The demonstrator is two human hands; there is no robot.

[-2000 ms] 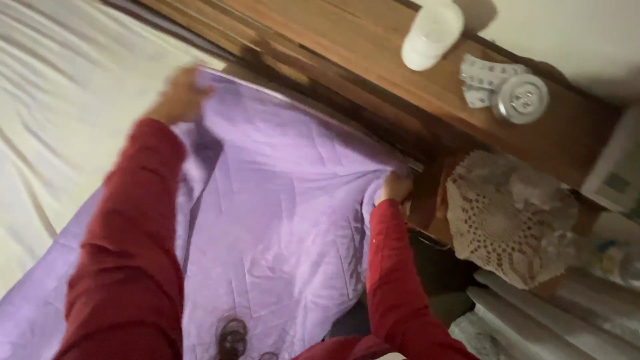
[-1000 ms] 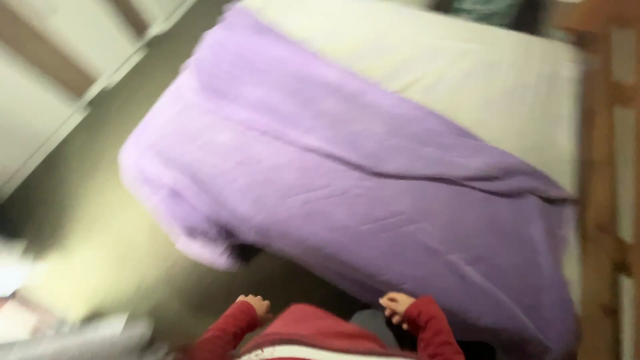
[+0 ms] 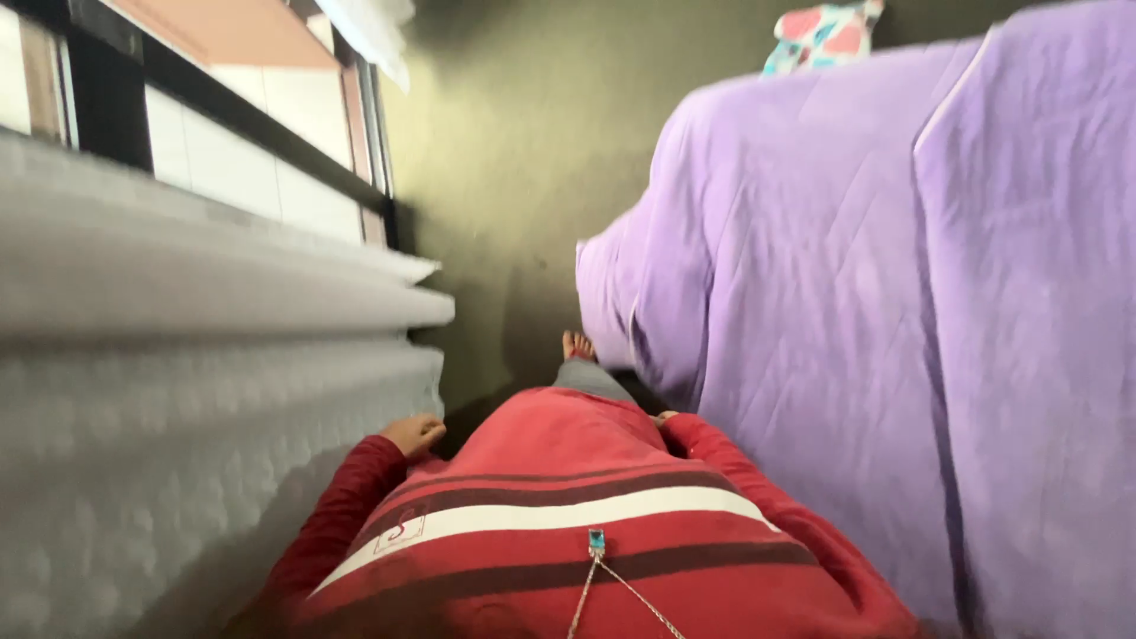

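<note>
My left hand (image 3: 414,436) hangs at my left side beside the edge of a pale curtain, its fingers loosely curled and nothing seen in them. My right hand (image 3: 663,417) is at my right side, mostly hidden by the red sleeve and shirt; only a small part shows, near the purple quilt. The purple quilt (image 3: 816,231) covers the bed on the right, hanging over its side in folds, with a fold line and pale piping running along it.
The pale curtain (image 3: 222,426) fills the left, below a dark-framed window (image 3: 266,124). A patterned cloth item (image 3: 825,35) lies past the quilt at the top. Olive-coloured floor (image 3: 497,177) runs between curtain and bed, where my bare foot (image 3: 577,344) stands.
Two seconds ago both hands held the purple quilt near the wooden headboard; they have let go and are down at my sides. The view has swung to the floor and window.
</note>
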